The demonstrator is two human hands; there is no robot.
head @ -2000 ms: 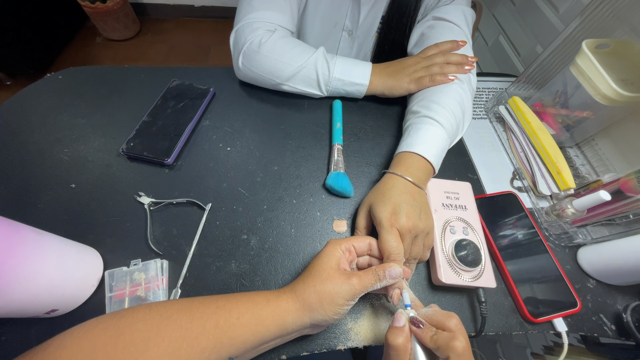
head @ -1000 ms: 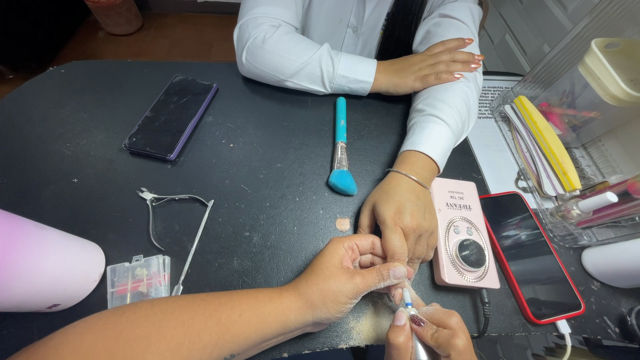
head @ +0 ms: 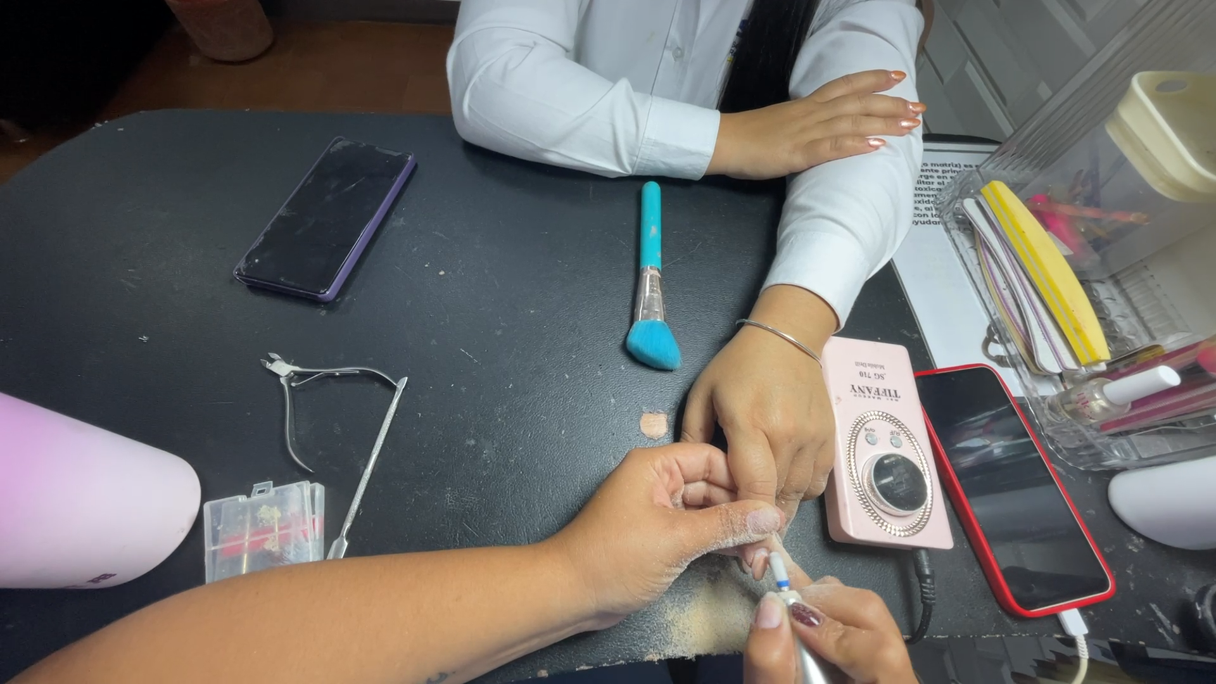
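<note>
My left hand point(head: 655, 532), dusted with pale powder, grips a finger of another person's hand point(head: 765, 408), which wears a thin bangle. In my right hand point(head: 836, 627) is an electric nail drill handpiece point(head: 806, 660); its white bit point(head: 778, 568) with a blue band is at the nail of the held finger. Pale dust point(head: 708, 608) lies beneath. The pink drill control unit point(head: 888, 446) stands right of the person's hand. A turquoise-handled brush point(head: 650, 285) rests farther back on the dark table.
At left are a purple-edged phone point(head: 328, 218), cuticle nippers point(head: 290, 408), a metal pusher point(head: 370, 465), a clear bit case point(head: 263, 532) and a white-pink nail lamp point(head: 85, 494). At right are a red-cased phone point(head: 1016, 494) with its cable and a clear organizer point(head: 1073, 427) with nail files point(head: 1045, 275).
</note>
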